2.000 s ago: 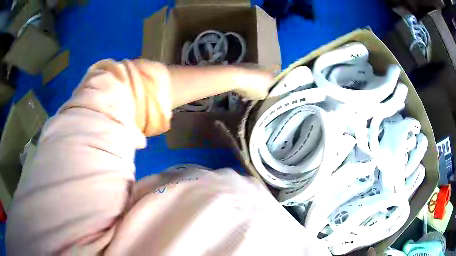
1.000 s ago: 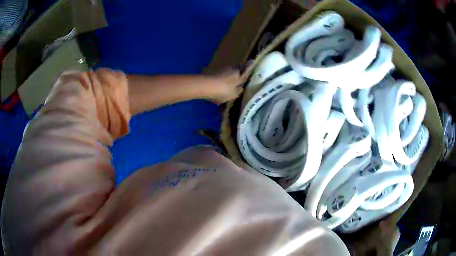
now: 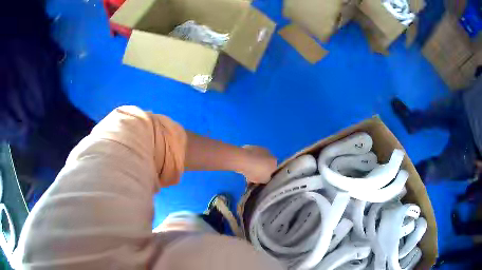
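Observation:
An open carton (image 3: 425, 198) full of white neck fans (image 3: 343, 179) is at the lower right, close against my body. My left hand (image 3: 259, 163) grips the carton's upper left edge, with my forearm reaching in from the left. The neck fans lie tangled in a heap, their broad rounded ends facing several ways. My right hand is not in view. The carton's lower part is cut off by the picture's bottom edge.
An open carton (image 3: 169, 58) with white items stands on the blue floor (image 3: 317, 89) at the top. Another carton (image 3: 383, 23) is at the upper right, near a loose cardboard piece (image 3: 302, 43). A person's legs (image 3: 449, 132) are at the right. A red stool (image 3: 117, 18) shows top left.
The view has swung across the floor, showing other cartons and a person's legs. The carton of neck fans has moved along with me, my left hand still on its edge. My right hand's fingers left the view.

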